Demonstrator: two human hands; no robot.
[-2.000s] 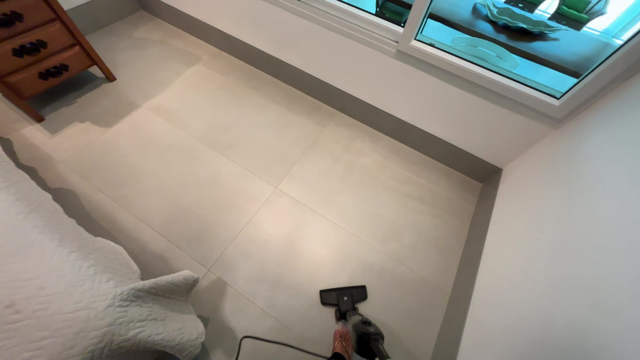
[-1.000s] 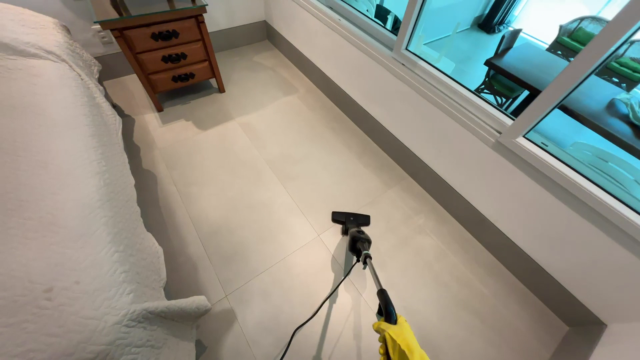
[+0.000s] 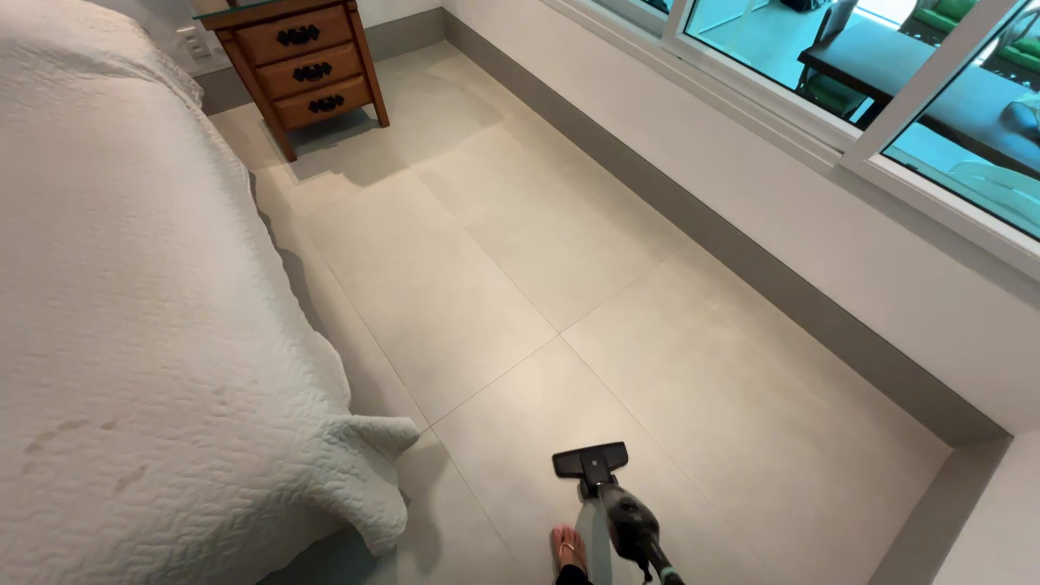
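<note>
A black stick vacuum cleaner (image 3: 630, 520) enters from the bottom edge, right of centre. Its wide floor nozzle (image 3: 591, 461) lies on the beige tile floor (image 3: 487, 325). The upper tube and handle are cut off by the frame. Neither my left hand nor my right hand is visible, so what each holds cannot be seen. My foot in a thong sandal (image 3: 569, 546) stands just left of the vacuum body, with a dark trouser hem at the bottom edge.
A bed with a white quilted cover (image 3: 162, 284) fills the left side, its corner hanging near the floor. A wooden three-drawer nightstand (image 3: 313, 73) stands at the back left by a wall socket (image 3: 193, 42). A grey baseboard (image 3: 691, 203) runs below the sliding window (image 3: 812, 138) on the right.
The nozzle has been drawn back toward my foot since one second ago. The yellow-gloved hand on the handle, seen then, has left the view, as has the cord.
</note>
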